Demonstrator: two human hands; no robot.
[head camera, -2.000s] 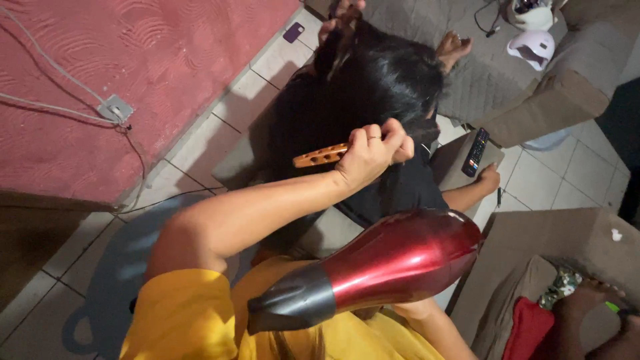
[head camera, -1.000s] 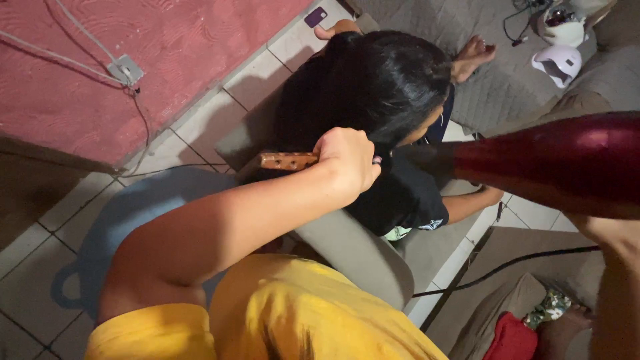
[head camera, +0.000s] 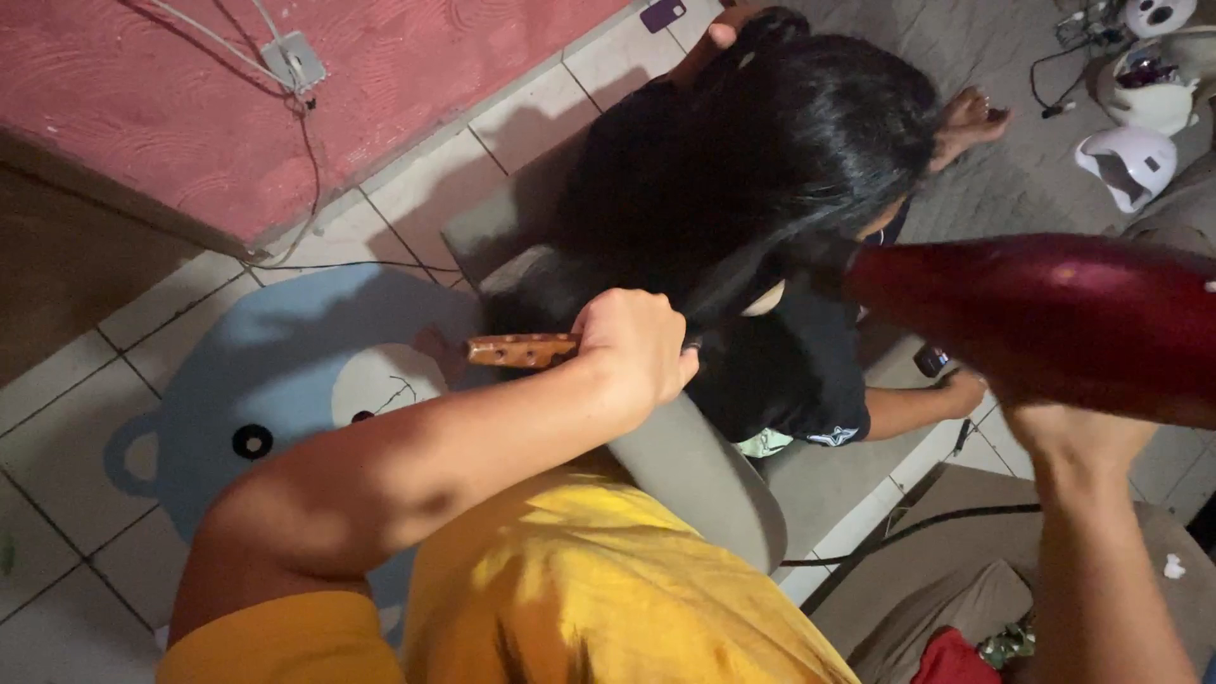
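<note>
My left hand (head camera: 632, 351) is closed around a wooden-looking hairbrush (head camera: 518, 351) at a seated person's long dark hair (head camera: 807, 123); its bristle end is hidden. At the right, my right hand (head camera: 1078, 432) grips a dark red hair dryer (head camera: 1054, 313), mostly hidden behind its body. The dryer's black nozzle (head camera: 817, 266) points left at the hair, between the person's head and my left hand. A strand of hair stretches from the head down toward the brush.
A grey sofa (head camera: 836, 484) supports the person, beside a pink textured wall (head camera: 408, 66). A blue animal-shaped rug (head camera: 247, 351) lies on white tiles. The dryer's cord (head camera: 912, 527) crosses low right. White helmet-like object (head camera: 1126, 166) and cables (head camera: 1050, 85) lie upper right.
The dryer has swung from low in front of my yellow shirt to the right, its nozzle now toward the hair. The brush hand has moved down from the head along the hair.
</note>
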